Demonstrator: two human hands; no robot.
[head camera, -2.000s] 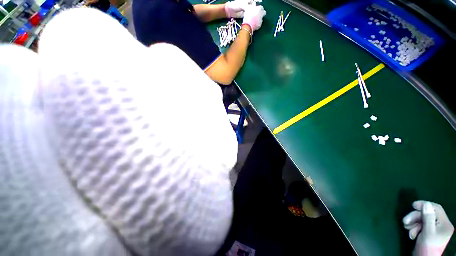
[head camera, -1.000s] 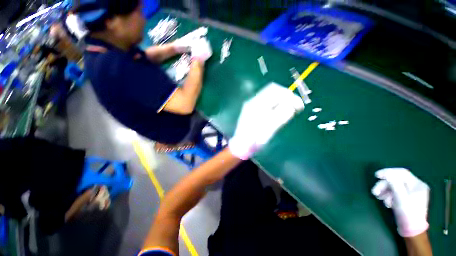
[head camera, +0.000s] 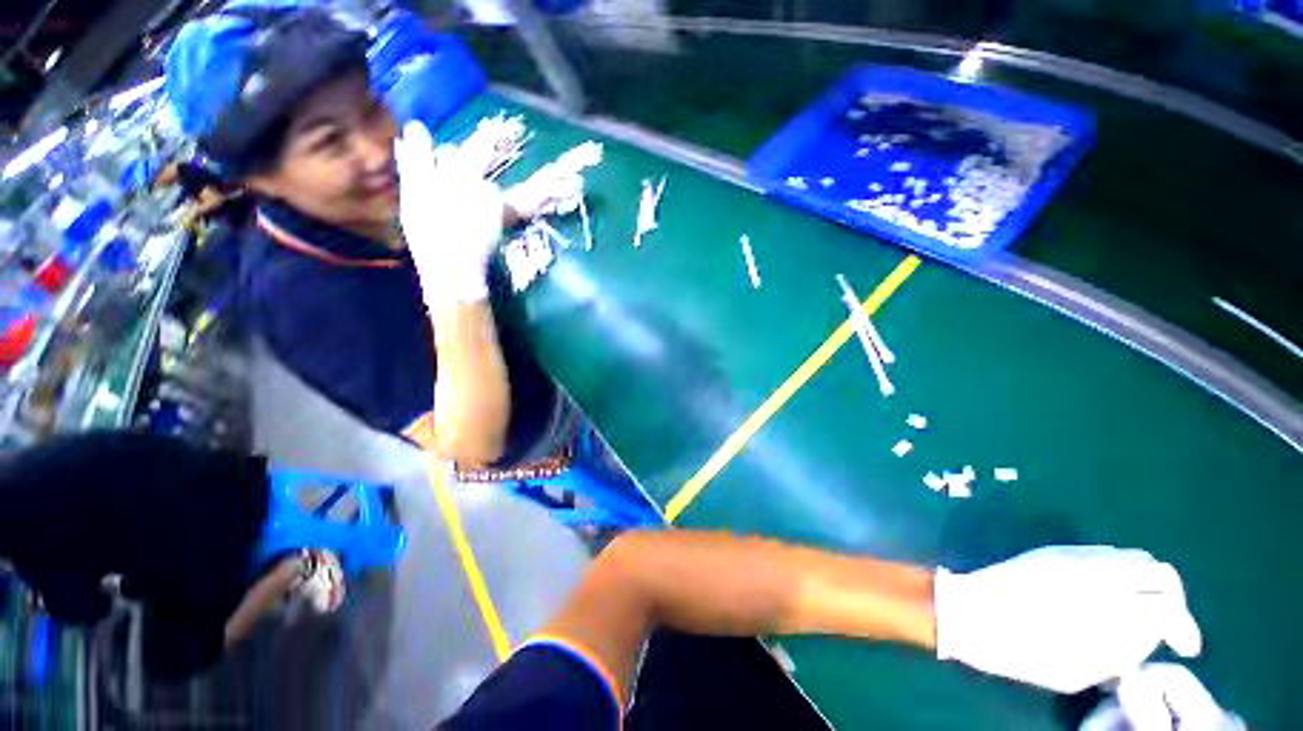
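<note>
My left hand (head camera: 1065, 617), in a white knit glove, reaches across the green bench at the lower right. Its curled fingertips meet or overlap my right hand (head camera: 1175, 703), also gloved, which the bottom edge cuts off. Whether either hand holds anything cannot be told. Tiny white connector housings (head camera: 955, 483) lie loosely on the bench just above my left hand. Slim white sleeved harnesses (head camera: 873, 343) lie beyond them, beside and across the yellow line tape (head camera: 800, 386).
A blue parts tray (head camera: 815, 200) with many white pieces stands at the far rail. A neighbour (head camera: 343, 321) sits at left, one gloved hand raised near the face, beside white stick piles (head camera: 529, 257). A blue stool (head camera: 336, 514) stands lower left.
My left hand has moved from close before the camera, over the bench, down right to my right hand. My right hand is lower in view. The neighbour has turned and raised a hand.
</note>
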